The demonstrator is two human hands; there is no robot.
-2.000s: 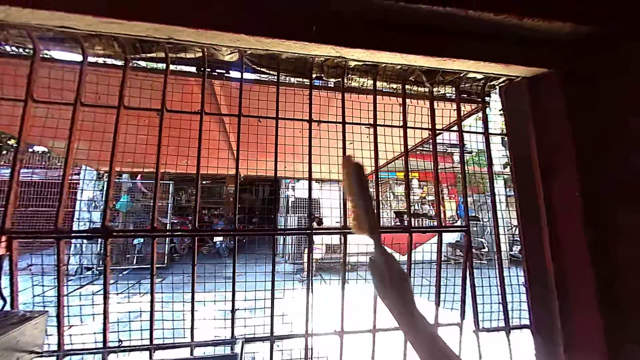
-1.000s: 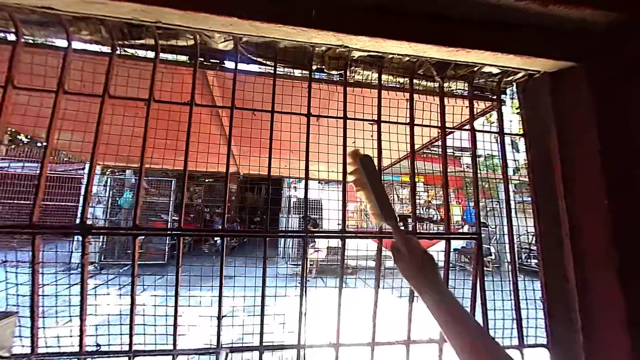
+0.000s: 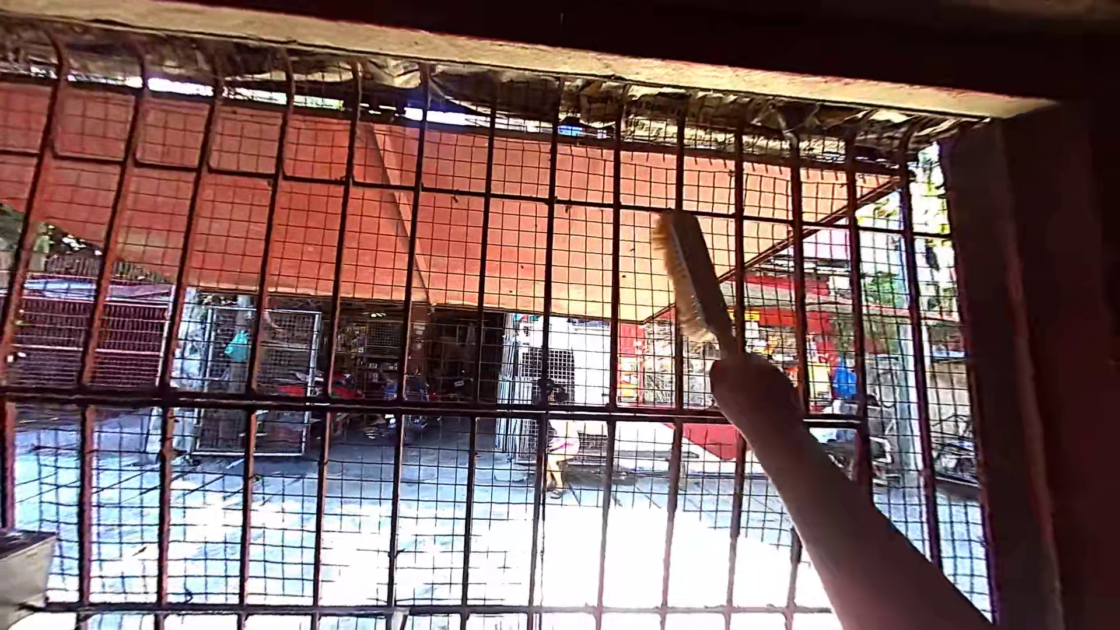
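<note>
My right hand [image 3: 754,389] is closed around the handle of a long brush [image 3: 696,276], raised in front of a window grille. The brush head tilts up and to the left, and its pale bristles face left. Behind it stands the metal grille [image 3: 551,409], made of dark vertical and horizontal bars with fine wire mesh. Whether the bristles touch the mesh cannot be told. My left hand is out of the frame.
A pale lintel [image 3: 525,54] runs above the grille, and a dark post [image 3: 1002,367] bounds it at right. A grey box-like object [image 3: 24,569] sits at lower left. Outside are an orange awning [image 3: 507,227], a paved yard and a person [image 3: 558,446].
The brush, seen nearly edge-on two seconds ago, now shows its bristles at the left side. My right hand keeps holding it. A person shows more plainly in the yard.
</note>
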